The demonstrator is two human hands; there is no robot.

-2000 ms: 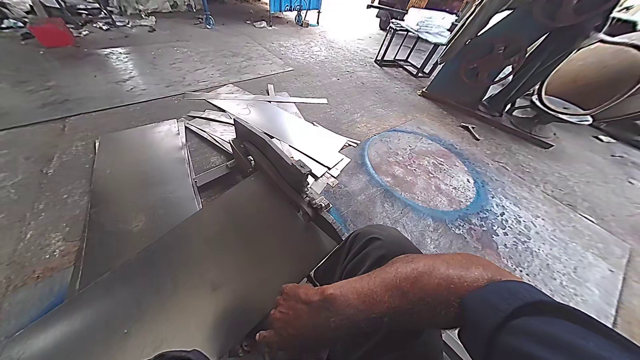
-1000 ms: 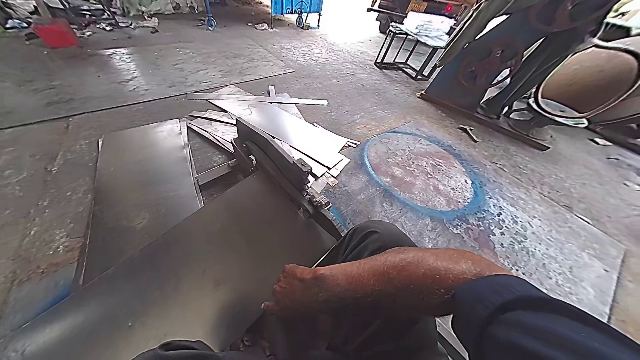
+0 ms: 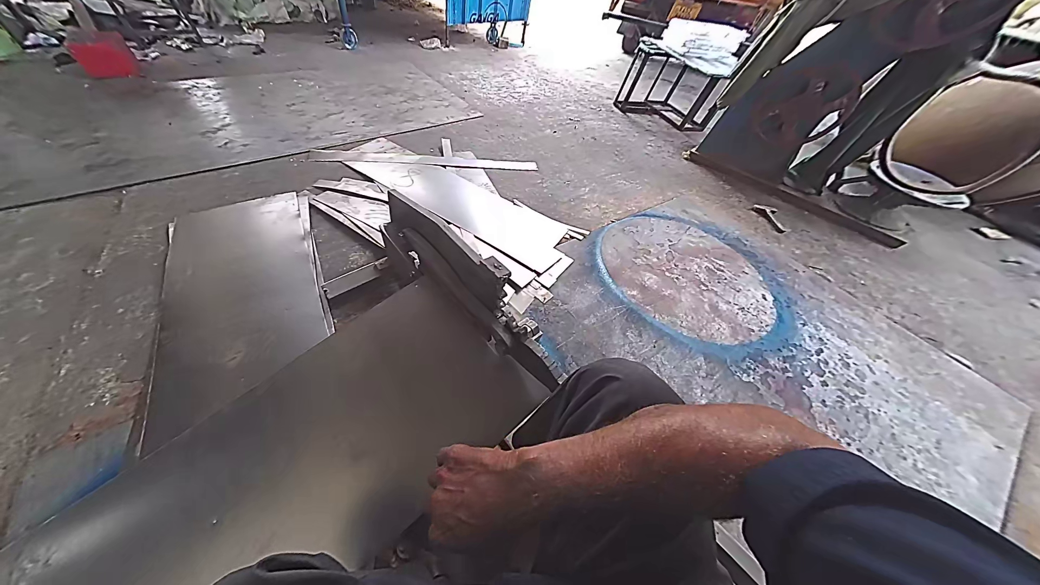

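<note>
My right hand (image 3: 471,491) is curled at the near edge of a large grey metal sheet (image 3: 325,414), beside my knee; its fingertips are hidden, so its grip cannot be told. My left hand cannot be made out; a small dark shape below the right hand is unclear. The sheet's far right end lies against a dark metal shear (image 3: 447,252) with a long blade-like bar. Another grey metal sheet (image 3: 236,301) lies beyond, to the left. Behind the shear is a loose pile of bright cut metal strips and sheets (image 3: 463,199).
A floor plate with a blue painted ring (image 3: 691,280) lies right of the shear. A small hammer-like tool (image 3: 768,218) is farther right, near a heavy machine frame (image 3: 796,106). A black metal stand (image 3: 670,81) and a red container (image 3: 104,55) are farther back.
</note>
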